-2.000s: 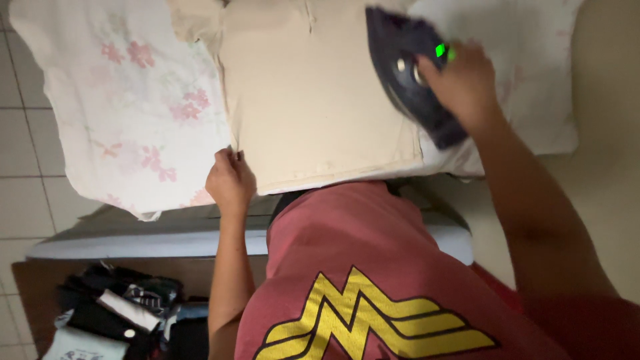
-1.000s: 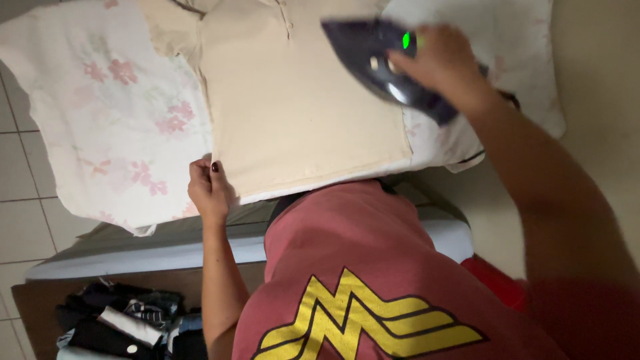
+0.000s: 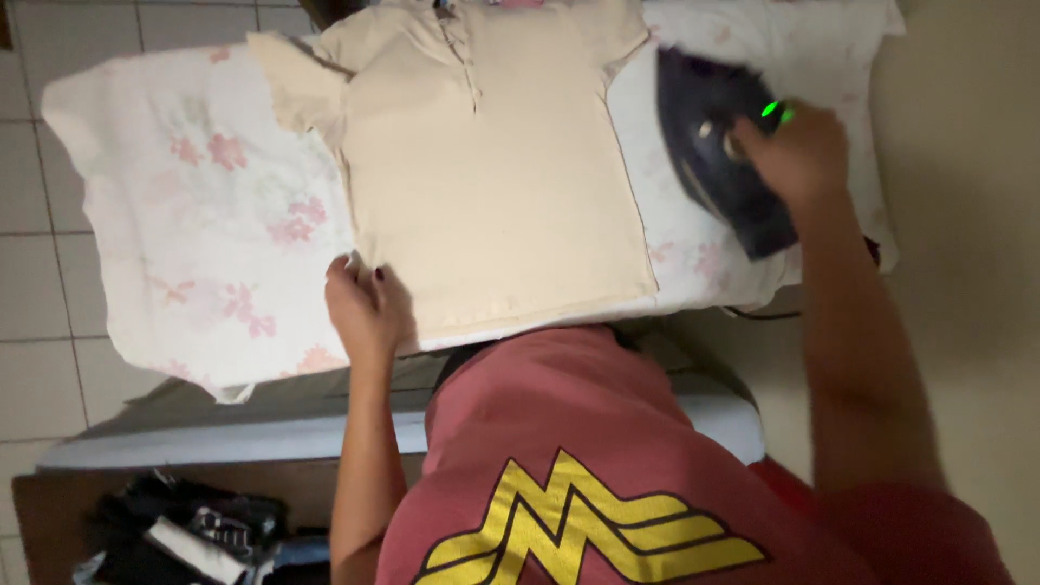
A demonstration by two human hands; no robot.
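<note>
A cream short-sleeved shirt [image 3: 496, 187] lies spread on an ironing surface covered by a white floral cloth [image 3: 203, 244]. My right hand [image 3: 800, 154] grips the handle of a dark clothes iron [image 3: 715, 146], which is to the right of the shirt, over the floral cloth. A green light glows near its handle. Whether the iron's soleplate touches the cloth cannot be told. At the shirt's lower left side edge, my left hand [image 3: 366, 305] has its thumb and fingers at the fabric, seemingly pinching the hem corner.
Behind the ironing surface's near edge runs a pale blue padded edge [image 3: 244, 439]. Below it, at bottom left, dark folded clothes [image 3: 203, 528] lie in a heap on a brown surface. A black cord [image 3: 764, 314] shows under the cloth's right side. Tiled floor [image 3: 41, 284] is at left.
The iron in my right hand has moved right, from over the shirt's right side to the floral cloth beside it. My left hand stays by the shirt's lower left edge.
</note>
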